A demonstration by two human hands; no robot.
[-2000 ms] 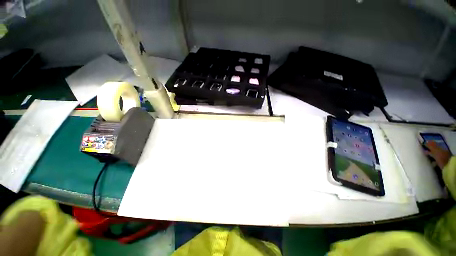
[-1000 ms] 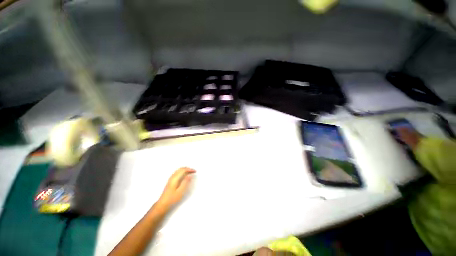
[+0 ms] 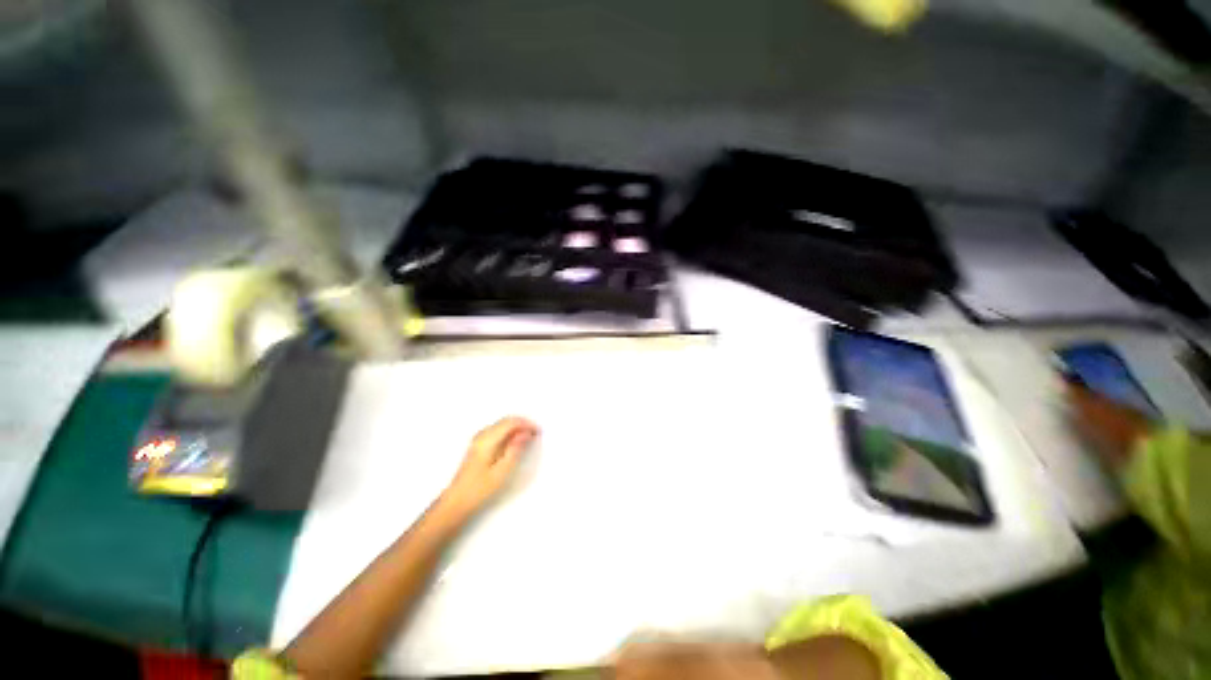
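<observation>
The tablet lies on white sheets to the right, its screen lit with a landscape picture and a white tape tab on its left edge. My left hand is over the white bench sheet, left of and well apart from the tablet. Its fingers look curled together and no object shows in them. My right hand is blurred and cut off by the bottom edge, so its fingers and anything in them cannot be made out.
A black tray with small parts and black covers stand at the back. A tape roll sits by a dark grey box, near a pale post. Far right, another person's hand is at a smartphone.
Both my hands have come into view since the earliest frame. Since the middle frame, my left hand's fingers look more curled, and more of my right hand and forearm shows.
</observation>
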